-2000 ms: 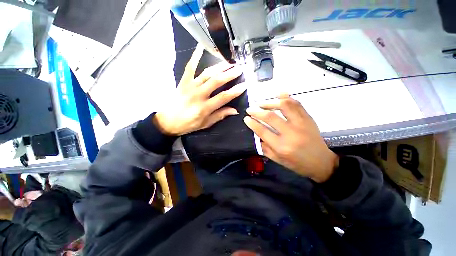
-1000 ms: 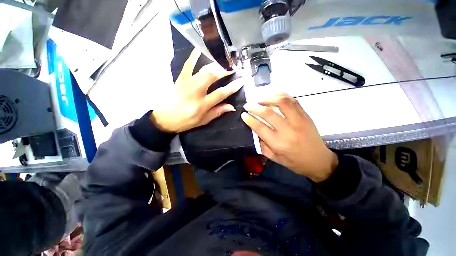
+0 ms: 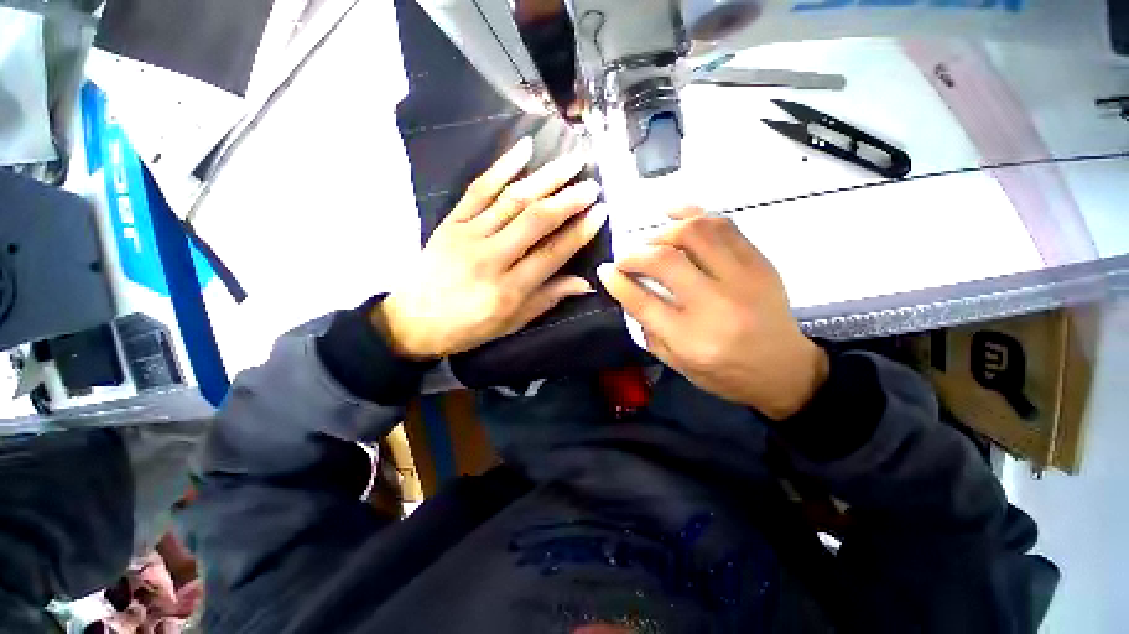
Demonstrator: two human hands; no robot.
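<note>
The black fabric panel [image 3: 557, 341] lies on the white machine table, with pale crosswise lines and a white right edge, and runs under the sewing machine [image 3: 792, 31]. The presser foot area [image 3: 594, 124] is bright and its fine parts are hard to make out. My left hand [image 3: 495, 260] lies on the panel with fingers spread, fingertips just in front of the needle area. My right hand [image 3: 718, 303] is at the panel's white edge, fingertips together on it, gripping the edge. Black thread snips [image 3: 839, 139] lie right of the needle area.
A thin grey metal bar [image 3: 774, 79] lies behind the snips. A dark fabric piece [image 3: 186, 37] and a blue-marked box [image 3: 146, 204] are at the left. A carton [image 3: 1009, 384] stands below the table's right side. Part of a person in dark clothing [image 3: 62, 508] shows at lower left.
The black panel has moved forward under the machine, so less of it lies near my lap. My left hand has flattened with its fingers closer together. The person at lower left has shifted.
</note>
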